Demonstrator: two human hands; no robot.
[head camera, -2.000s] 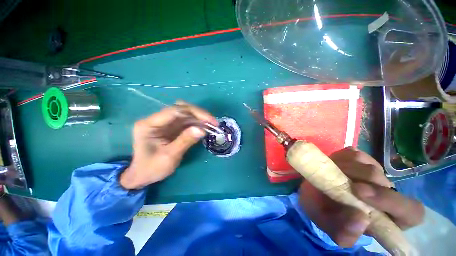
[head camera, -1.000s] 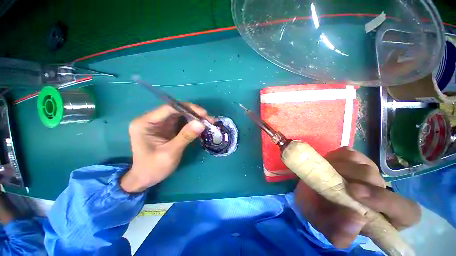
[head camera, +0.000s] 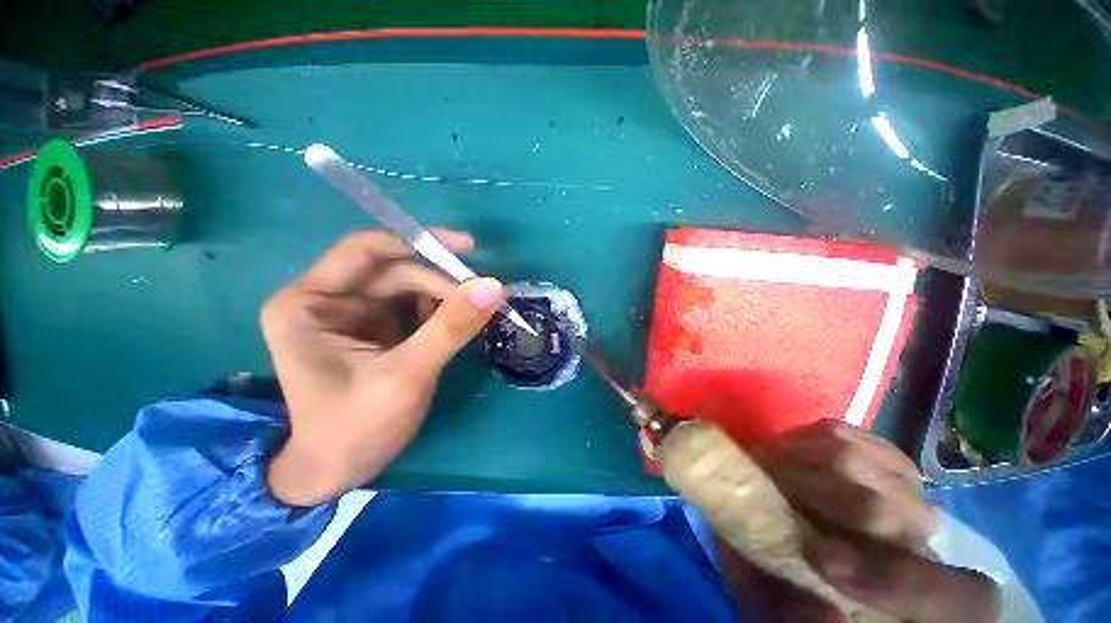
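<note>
A small round black workpiece (head camera: 524, 353) lies on a whitish round holder (head camera: 568, 319) at the centre of the green mat. My left hand (head camera: 366, 353) holds silver tweezers (head camera: 372, 201) between thumb and fingers, with their pointed end over the workpiece. My right hand (head camera: 859, 517) holds the soldering iron by its cream, tape-wrapped handle (head camera: 725, 487). The iron's thin dark tip is close to the right side of the workpiece. It is blurred, and I cannot tell whether it touches.
A red pad (head camera: 761, 335) with white tape strips lies under and beside the iron. A clear plastic hood (head camera: 828, 110) hangs at the upper right. A solder spool (head camera: 61, 201) with a green flange stands at left. A metal tray (head camera: 956, 389) with a tape roll is at right.
The iron has moved left and down, its tip now near the workpiece. The tweezers now stand out sharply, their point on the workpiece. The whole view has shifted slightly.
</note>
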